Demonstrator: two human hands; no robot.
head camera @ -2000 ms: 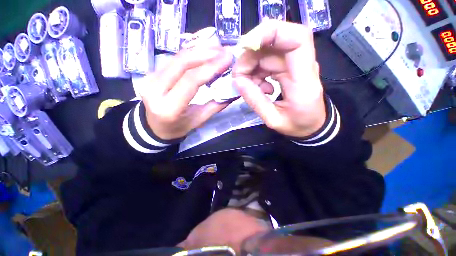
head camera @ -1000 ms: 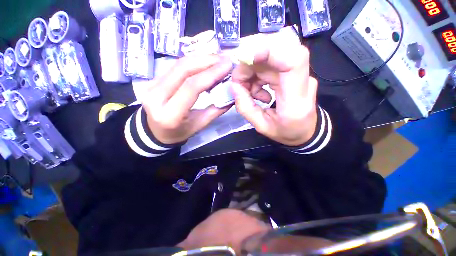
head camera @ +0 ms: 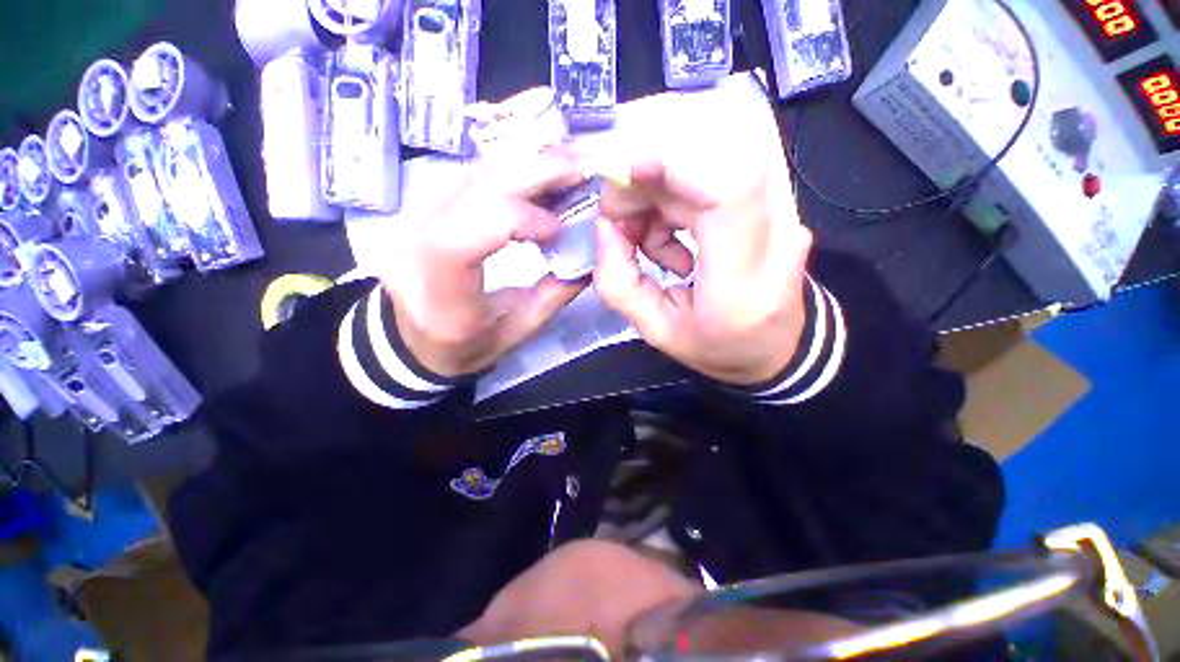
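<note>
My left hand (head camera: 453, 246) is closed around a pale lavender-grey handheld unit (head camera: 571, 246). Part of its smooth surface shows between the fingers; the rest is hidden. A pale rounded part (head camera: 518, 119) shows just beyond the left fingers; I cannot tell if it belongs to the held unit. My right hand (head camera: 725, 259) is bent, with its fingertips together against the unit's right side. A small yellowish spot shows at its fingertips, too blurred to name. White paper sheets (head camera: 557, 347) lie under both hands, one with rows of faint rectangles.
Grey fan units crowd the left (head camera: 194, 194), and more stand in a back row (head camera: 360, 129). A yellow tape roll (head camera: 293, 298) lies near my left sleeve. A meter box (head camera: 1022, 142) with red digits and a black cord is at right. Cardboard (head camera: 1016, 388) lies below.
Both hands have come slightly lower, and the right hand has shifted left, closer to the left hand. More white paper shows behind the right hand.
</note>
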